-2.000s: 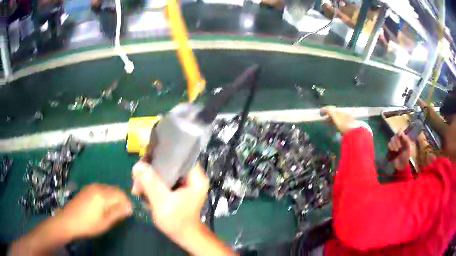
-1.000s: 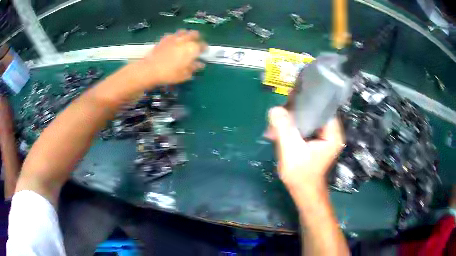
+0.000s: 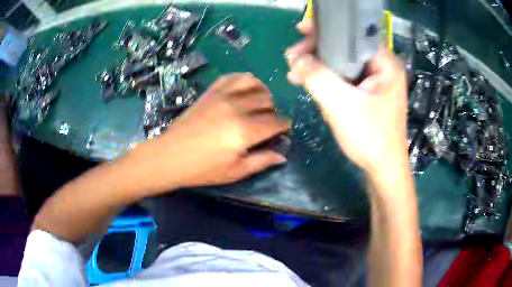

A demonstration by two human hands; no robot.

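Observation:
My right hand [image 3: 359, 95] grips the thick grey body of an electric screwdriver [image 3: 351, 36], which runs out of the top of the view. My left hand [image 3: 230, 132] is over the green bench near its front edge, fingers curled around a small dark circuit board [image 3: 275, 144], mostly hidden by the fingers. A loose pile of circuit boards [image 3: 163, 73] lies beyond and left of my left hand. A larger, denser board pile [image 3: 455, 112] lies right of my right hand. A single board [image 3: 231, 33] lies apart at the top middle.
Tiny silvery bits [image 3: 311, 132] are scattered on the bench between my hands. More boards [image 3: 53, 61] lie at the far left. Yellow tray edges [image 3: 388, 29] show behind the screwdriver. A blue plastic frame [image 3: 123, 246] is below the bench edge. Red cloth [image 3: 477, 269] shows at bottom right.
My left hand has come back from the pale rail toward the bench's front edge, now with a board in it. The view has tilted down. The screwdriver stays in my right hand.

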